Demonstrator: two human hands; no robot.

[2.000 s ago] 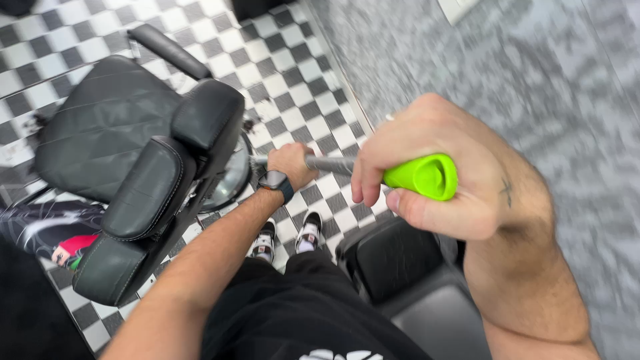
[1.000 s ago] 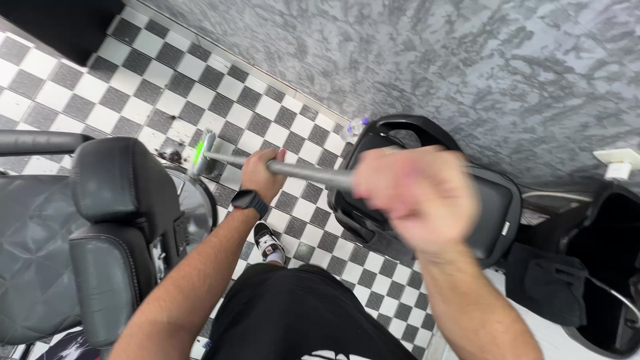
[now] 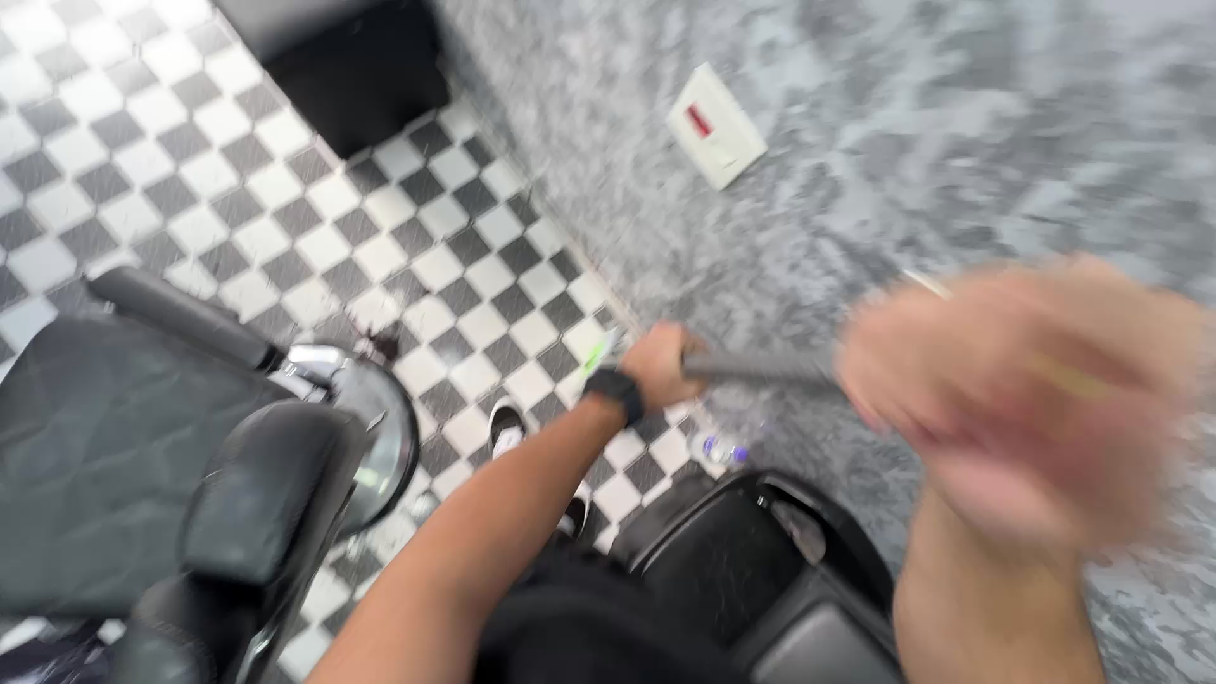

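Observation:
My left hand (image 3: 665, 366), with a dark watch at its wrist, is wrapped around the lower part of a grey pole (image 3: 760, 369). Higher up, at the right, my right hand (image 3: 1026, 399) is closed on the pole's upper end and is strongly blurred. Just beyond my left hand, a bit of the green and grey head (image 3: 598, 353) of the floor-cleaning tool shows on the checkered floor, close to the wall's foot. My left hand and forearm hide most of the lower pole.
A black barber chair (image 3: 123, 456) with a round chrome base (image 3: 380, 437) stands at left. A black seat (image 3: 741, 560) is at lower right, beside a plastic bottle (image 3: 717, 449) on the floor. Dark hair clippings (image 3: 380, 340) lie near the chair base. A black box-like object (image 3: 361, 76) stands by the grey wall (image 3: 855, 142).
The tool's head was by the barber chair's base one second ago and is now near the wall's foot. Both hands have stayed on the pole. The view has turned.

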